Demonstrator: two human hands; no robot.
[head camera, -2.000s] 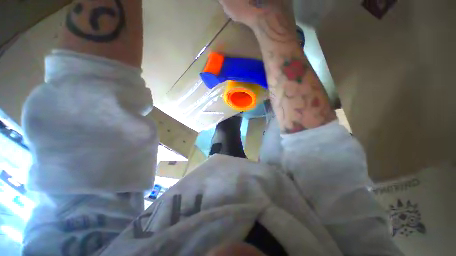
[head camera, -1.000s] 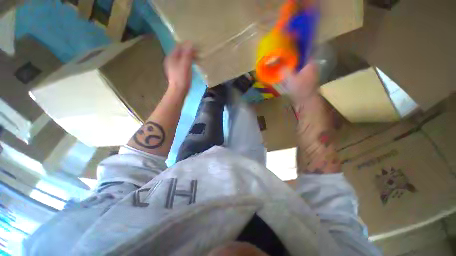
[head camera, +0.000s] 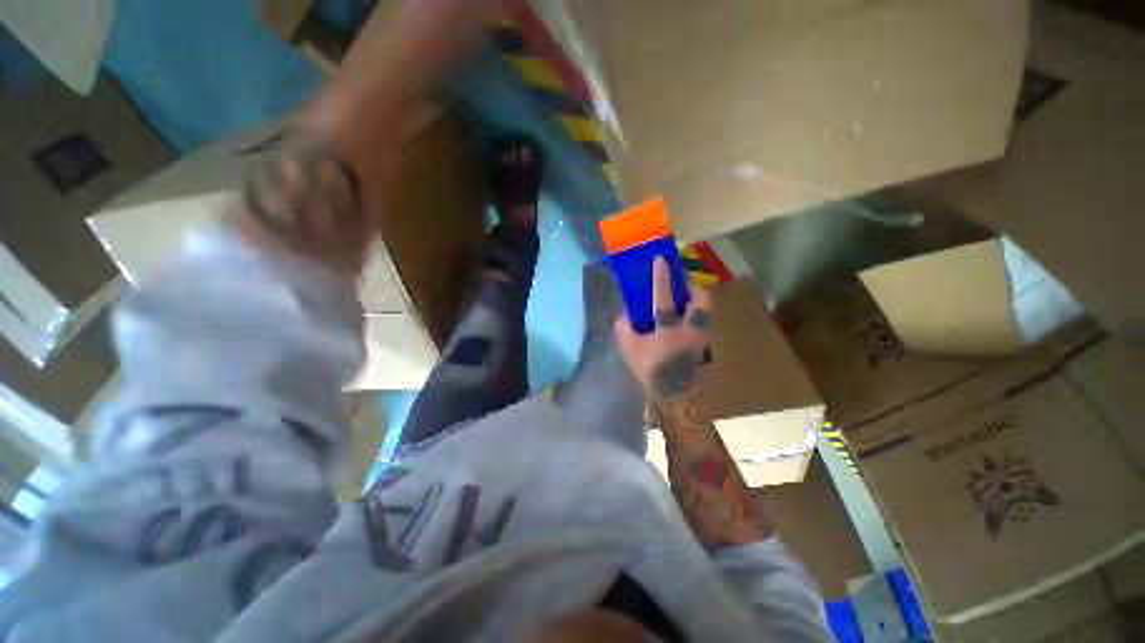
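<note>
My right hand (head camera: 672, 339) is closed around the blue tape gun (head camera: 653, 283), whose orange front edge points up, just below a plain brown carton. The tape roll does not show. This carton (head camera: 816, 113) is at the upper right, cut off by the top edge, with glossy tape marks on its near face. My left forearm is blurred and reaches up past the top edge, left of the carton. My left hand is out of the picture, so its hold cannot be seen.
A brown carton (head camera: 188, 189) stands at left behind my left arm. Printed ONIKUMA cartons (head camera: 1005, 502) lie at lower right. Another carton (head camera: 747, 377) is below my right hand. Yellow-black hazard tape (head camera: 540, 75) crosses the blue floor. A blue object (head camera: 885, 609) shows at the bottom right.
The carton has shifted to the right in view. My left hand has left its near corner and gone out past the top edge. My right hand has lowered and turned the tape gun.
</note>
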